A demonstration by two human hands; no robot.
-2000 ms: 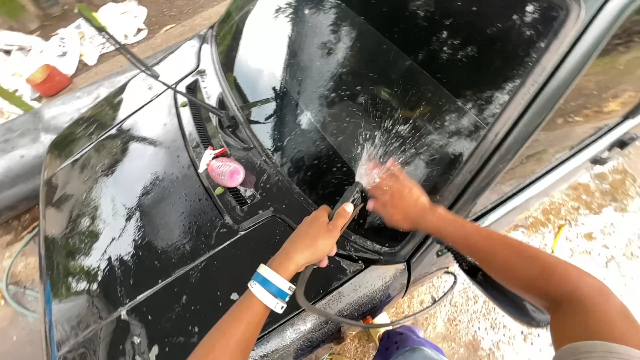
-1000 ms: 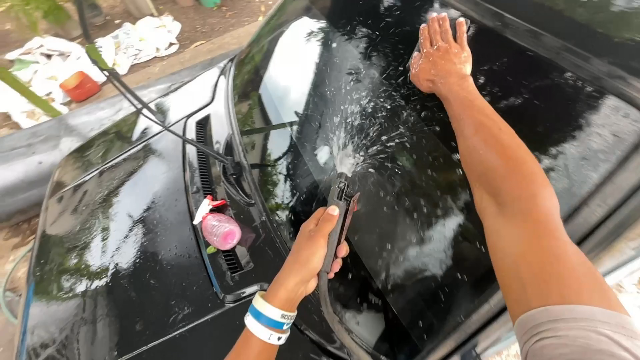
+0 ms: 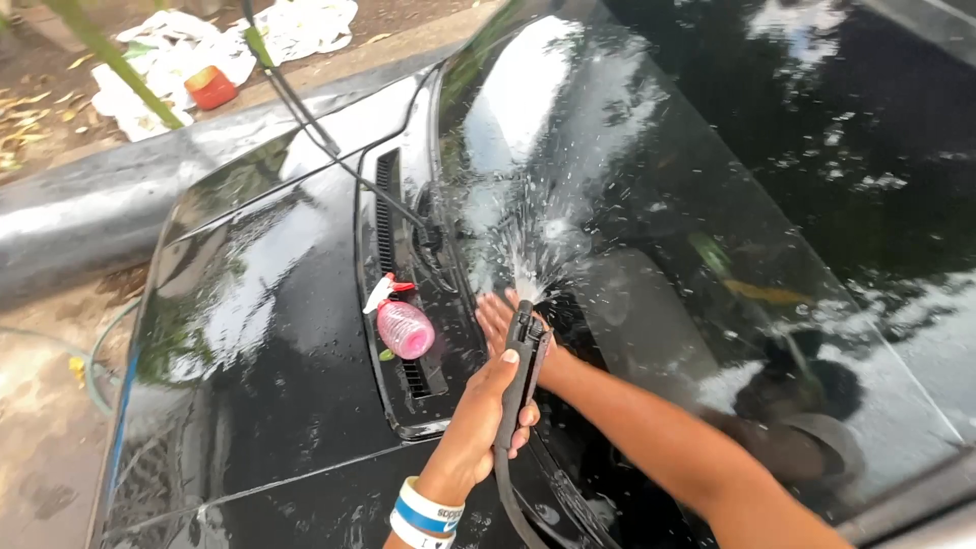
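Note:
My left hand (image 3: 488,404), with wristbands at the wrist, is closed around the black handle of a spray gun (image 3: 521,381) whose hose (image 3: 509,499) runs down from it. Water sprays from the tip over the wet windshield (image 3: 648,191) of a black car. Just behind the nozzle, my right hand (image 3: 507,324) lies flat near the windshield's lower edge, fingers extended. The gun partly covers it, so whether anything is under the palm cannot be told. To the left of both hands, a pink spray bottle (image 3: 406,329) with a red and white trigger head lies on the cowl beside the vent.
A raised wiper arm (image 3: 305,114) stands up from the cowl (image 3: 389,229). The wet black hood (image 3: 297,366) spreads to the left. Beyond the car are a white cloth (image 3: 286,30), a red object (image 3: 210,88) and a thin hose (image 3: 93,374) on the ground.
My right hand has moved from high on the windshield down to its lower edge, behind the nozzle. My left hand keeps hold of the spraying gun throughout.

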